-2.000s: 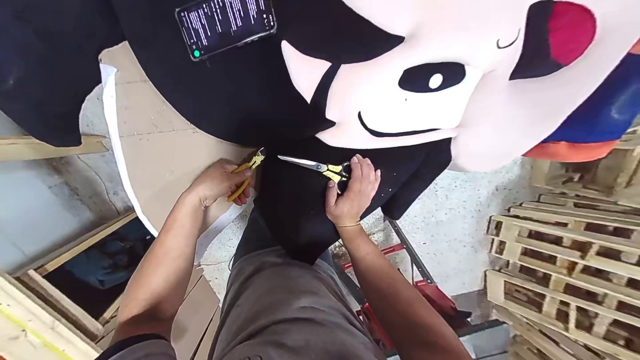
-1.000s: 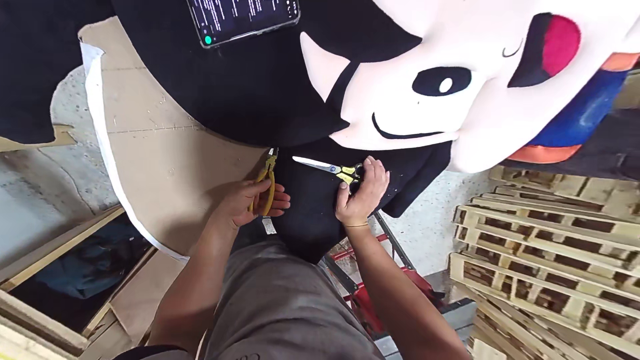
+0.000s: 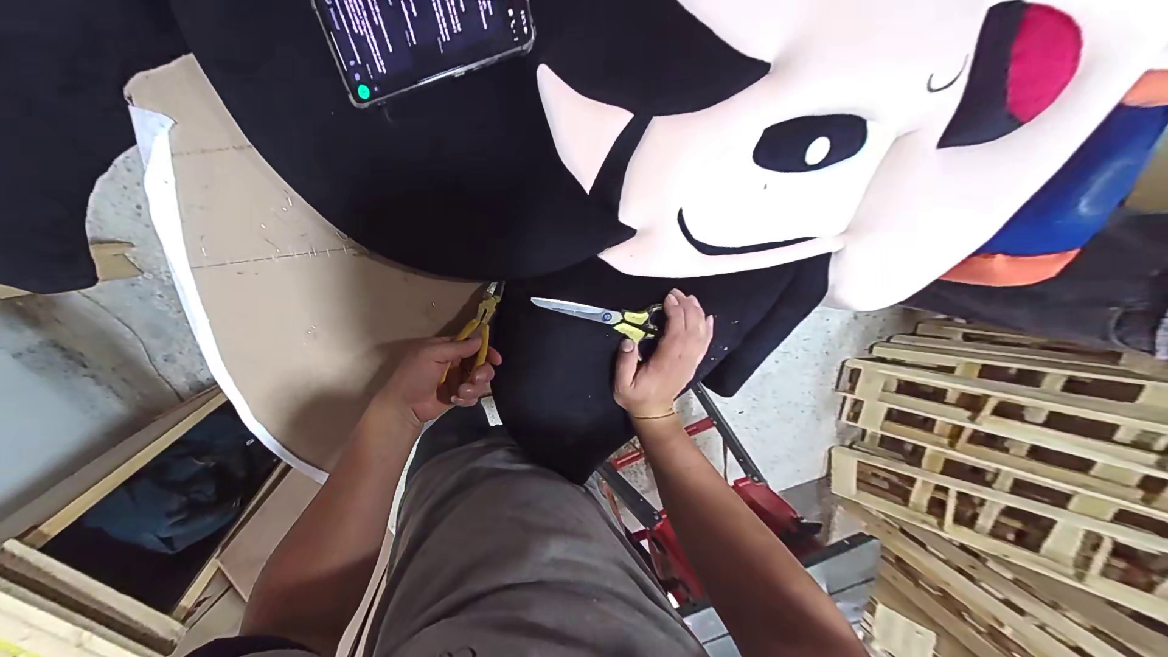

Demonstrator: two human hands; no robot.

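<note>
In my left hand (image 3: 447, 376) are yellow-handled pliers (image 3: 478, 327), their jaws pointing up at the edge of a black fabric panel (image 3: 411, 192). My right hand (image 3: 669, 351) rests on a lower piece of black fabric (image 3: 566, 392), its fingers around the handles of yellow-and-black scissors (image 3: 593, 314). The scissor blades point left and touch no edge. Beside the left hand lies a brown board (image 3: 301, 338) with many small staples or pins and a white strip (image 3: 182, 246) along its curved edge. A padded pale character face (image 3: 730, 201) with a black smile lies above the right hand.
A smartphone (image 3: 429, 46) with a lit screen lies on the black fabric. Wooden pallets (image 3: 1004, 420) are stacked at the right. A red folding ladder (image 3: 671, 547) stands below the right forearm. Wooden frames (image 3: 119, 465) stand at lower left.
My left hand has turned the pliers more upright and closed its fingers further round the handles. My right hand stays at the scissors. The view has shifted somewhat.
</note>
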